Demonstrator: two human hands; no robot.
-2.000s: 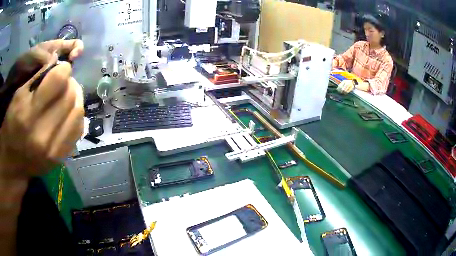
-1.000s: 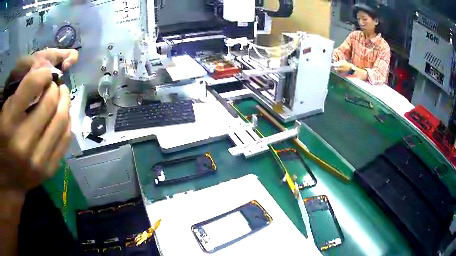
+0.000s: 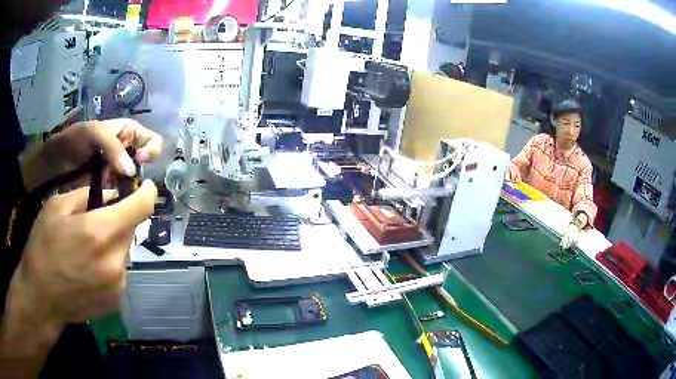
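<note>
Both my hands are raised at the left edge, close together. My left hand (image 3: pixel 93 148), the upper one, pinches a small dark part (image 3: pixel 132 157). My right hand (image 3: pixel 81 244), below and nearer, holds its dark lower side. The fingers hide much of the part, so its shape is unclear. A black phone middle frame (image 3: pixel 280 312) lies flat on the green belt, just beyond the white work sheet (image 3: pixel 311 355). Another frame (image 3: pixel 362 372) on the sheet is cut off by the bottom edge. A third frame (image 3: pixel 450 355) lies right of the yellow strap (image 3: pixel 424 342).
A keyboard (image 3: pixel 242 231) lies on the white bench. Metal rails (image 3: pixel 396 289) cross the belt. The white fixture (image 3: pixel 474 200) has a red-brown block (image 3: pixel 385 223) at its front. A dark tray (image 3: pixel 585 340) lies right. A person (image 3: pixel 556 174) sits beyond the belt near red trays (image 3: pixel 630 270).
The view has tilted up, so the bench sits lower. More of my left hand shows beside my right. The red-brown block now stands at the fixture's front. The seated person's hand reaches over the belt.
</note>
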